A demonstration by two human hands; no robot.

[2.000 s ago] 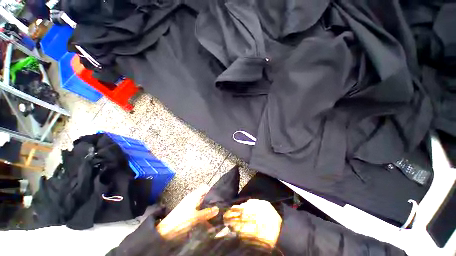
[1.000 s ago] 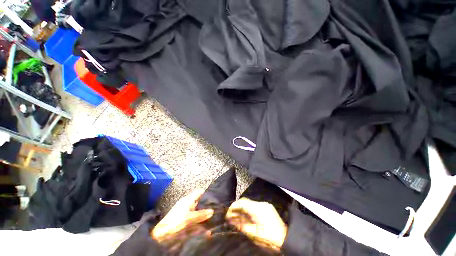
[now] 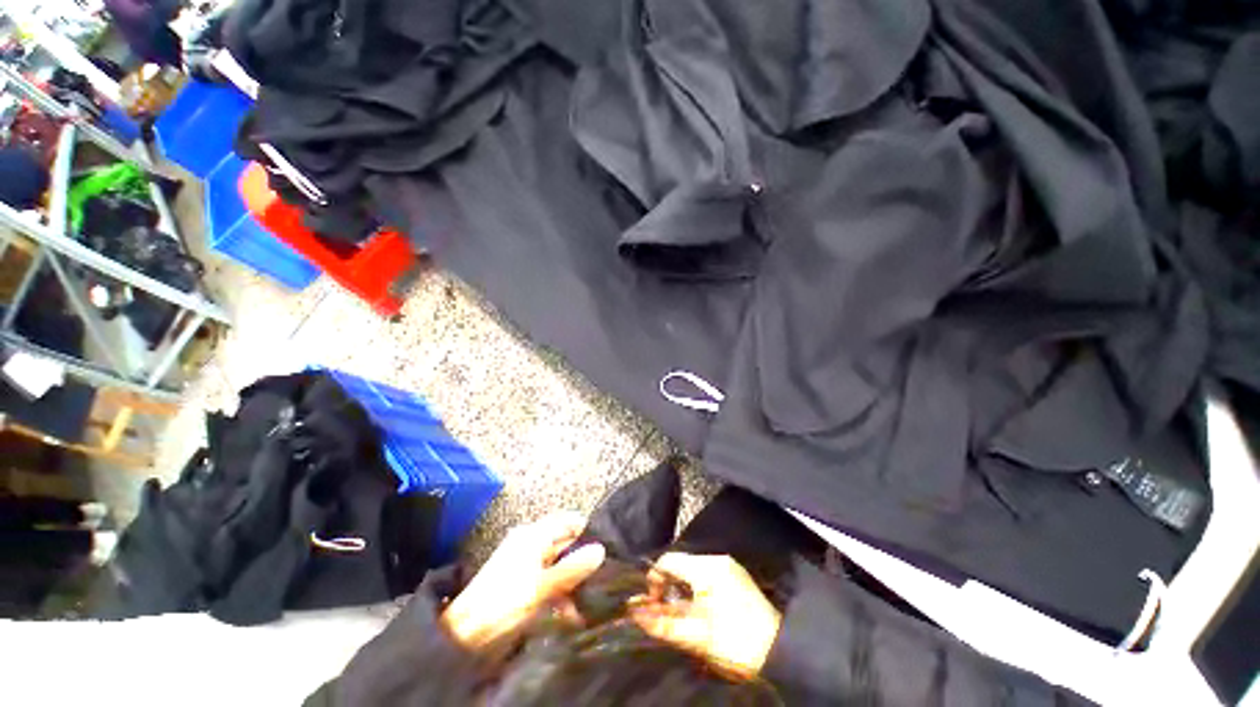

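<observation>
A dark cloth piece (image 3: 638, 512) is held between my two hands at the bottom centre, its pointed end sticking up. My left hand (image 3: 521, 580) grips its left side with the thumb on top. My right hand (image 3: 713, 608) pinches it on the right, fingers bent. Hair hides the lower part of both hands and the cloth; whether a small trim or needle is between the fingertips cannot be told. A large black jacket (image 3: 857, 276) lies heaped over the table beyond my hands, with a white cord loop (image 3: 690, 391) at its near edge and a care label (image 3: 1155, 493) at the right.
A blue plastic crate (image 3: 440, 477) with black garments (image 3: 263, 497) stands at the left on the speckled floor. A red plastic object (image 3: 339, 256) and blue bins (image 3: 249, 228) are farther back. Metal racks (image 3: 125, 281) stand far left. The white table edge (image 3: 953, 594) shows at the lower right.
The view has shifted slightly, so the scene sits a little farther right. My right fingers have opened slightly and changed their hold on the cloth; my left hand keeps its grip.
</observation>
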